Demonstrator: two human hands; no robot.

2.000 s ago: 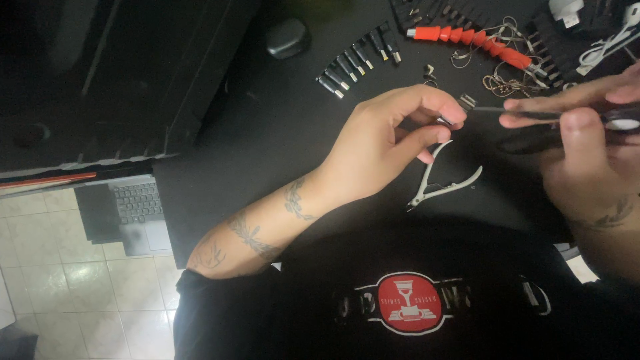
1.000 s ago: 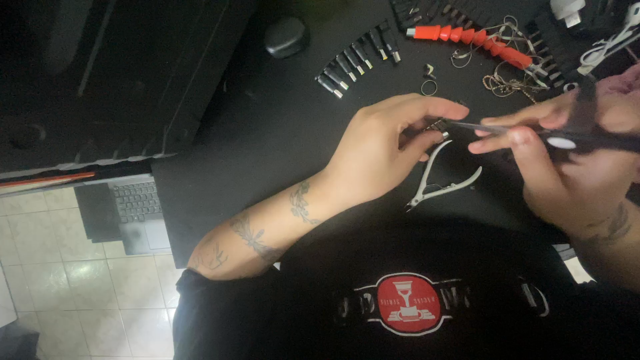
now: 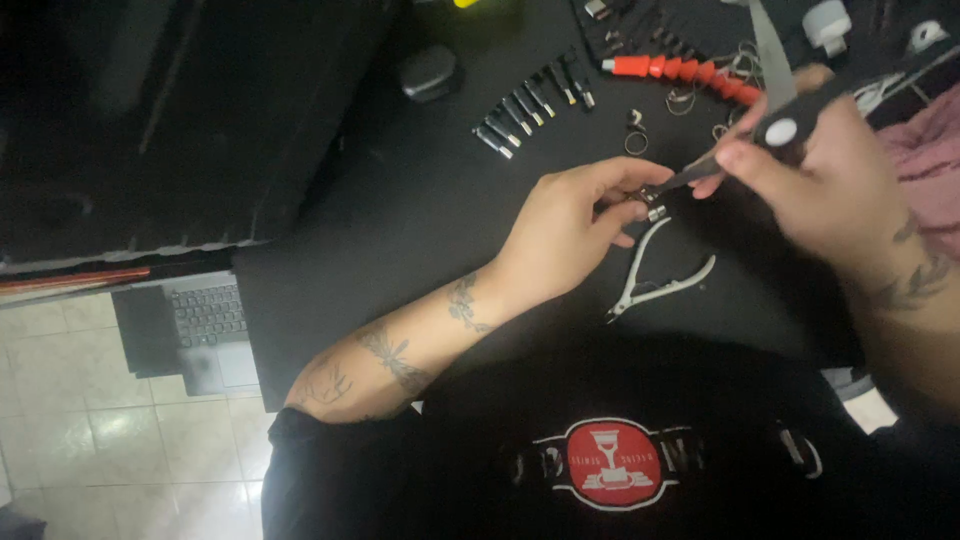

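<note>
My left hand (image 3: 581, 225) pinches a small metal piece (image 3: 646, 196) between thumb and fingers; its exact kind cannot be told. My right hand (image 3: 825, 172) holds scissors with black handles (image 3: 784, 131), which bear a pale oval spot. One dark tapered end reaches the small piece at my left fingertips, and a broad blade (image 3: 772, 56) points up, away from my left hand. Just below my left fingertips lie white-handled cuticle nippers (image 3: 637, 289), their handles spread. A short metal cylinder (image 3: 657, 213) shows beside my left thumb.
On the black table (image 3: 420, 217) lie a row of black and silver connector tips (image 3: 525, 109), an orange flexible shaft (image 3: 675, 69), a ring (image 3: 636, 142), tangled wire (image 3: 742, 60), a dark rounded case (image 3: 429, 73) and a white plug (image 3: 827, 26). Pink cloth (image 3: 926, 150) is at right.
The scissors in my right hand have swung so that a broad blade points up. My right hand has shifted, and its tool's tip remains by my left fingertips. The nippers have stayed put.
</note>
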